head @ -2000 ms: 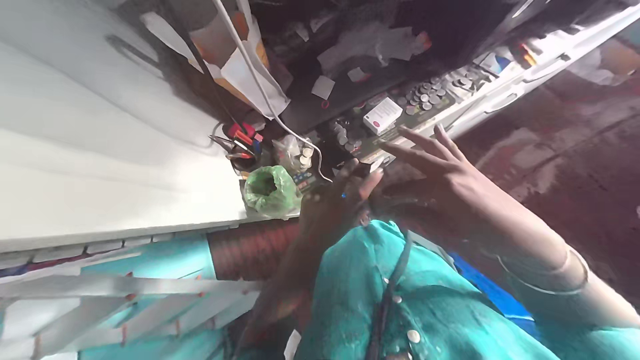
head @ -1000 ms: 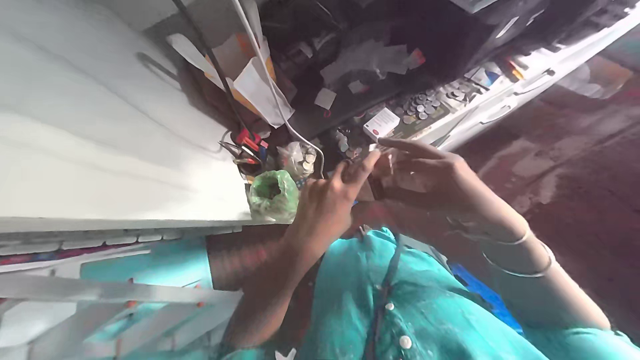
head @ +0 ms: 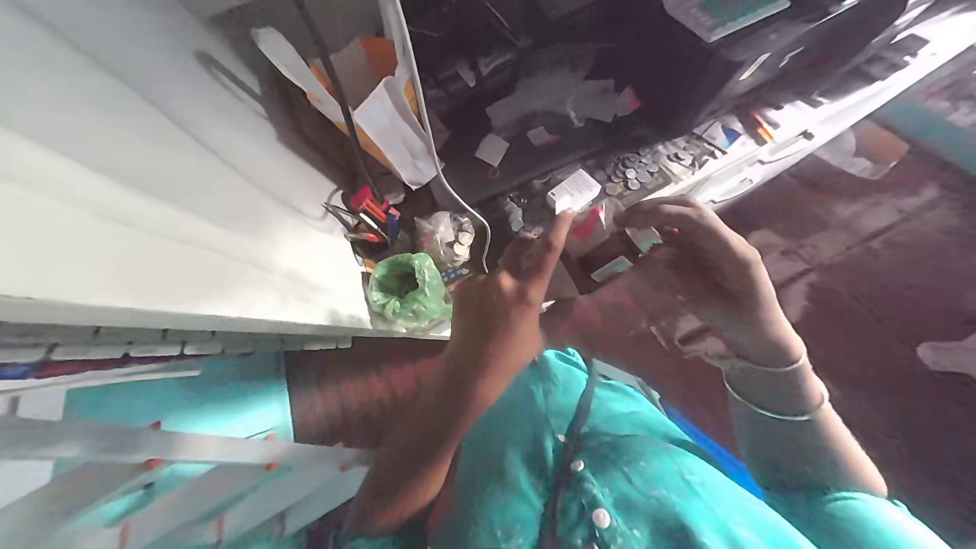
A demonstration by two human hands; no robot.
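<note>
My left hand [head: 507, 305] reaches up from the lower middle, its index finger extended to the near edge of a small white box [head: 574, 191]. My right hand [head: 705, 267] is bent at the right, fingertips beside a small clear plastic bag [head: 593, 227] with something red in it. Blur hides whether the fingers of either hand grip the bag. A small white and green packet [head: 645, 238] lies under the right fingers, and a similar pale packet [head: 611, 268] is between the hands. Many coins [head: 633, 169] are spread beyond the white box.
Left of my hands stand a green plastic bag [head: 408, 293] with an open top, a clear bag of coins [head: 450, 238] and a holder of pens and scissors [head: 370, 217]. A white cable [head: 427, 130] runs down past paper envelopes [head: 393, 126]. A white wall borders the left.
My hands were close together a second ago and are now farther apart. The clear bag with something red now shows between them.
</note>
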